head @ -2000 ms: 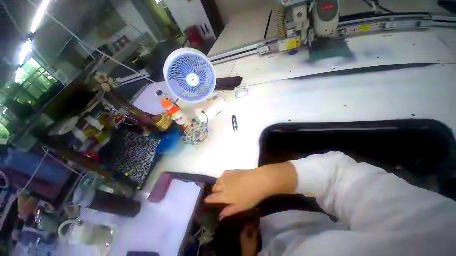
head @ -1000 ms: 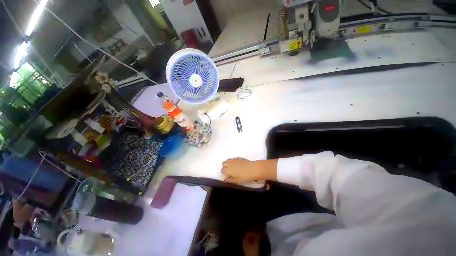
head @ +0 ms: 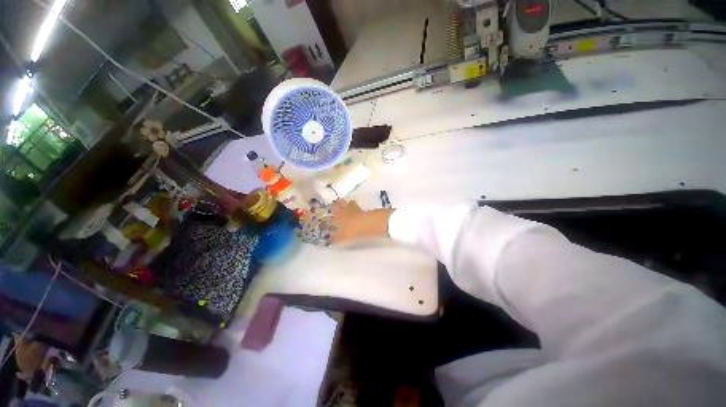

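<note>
My right hand (head: 354,223) reaches left over the white tabletop and is at the right side of a clear dotted bowl (head: 315,222). Its fingers overlap the bowl's edge; whether they grip it cannot be told. A blue disc-like lid (head: 273,242) lies left of the bowl. An orange-capped bottle (head: 275,181) is behind the bowl. Small dark thread snips (head: 384,198) lie just behind my right wrist. My left hand (head: 407,397) shows only as a dim patch at the bottom edge, mostly cut off, below a pale sleeve.
A desk fan (head: 309,127) stands behind the bottle. A maroon case (head: 261,323) and a dark tumbler (head: 179,354) are on the left side table (head: 294,358). A speckled cloth (head: 208,262) lies by the rack. A black-edged opening (head: 677,230) is at right, a sewing head (head: 521,28) beyond.
My right hand has moved from the tabletop's near edge, forward and left to the dotted bowl. The view has shifted slightly. The left hand shows less than before.
</note>
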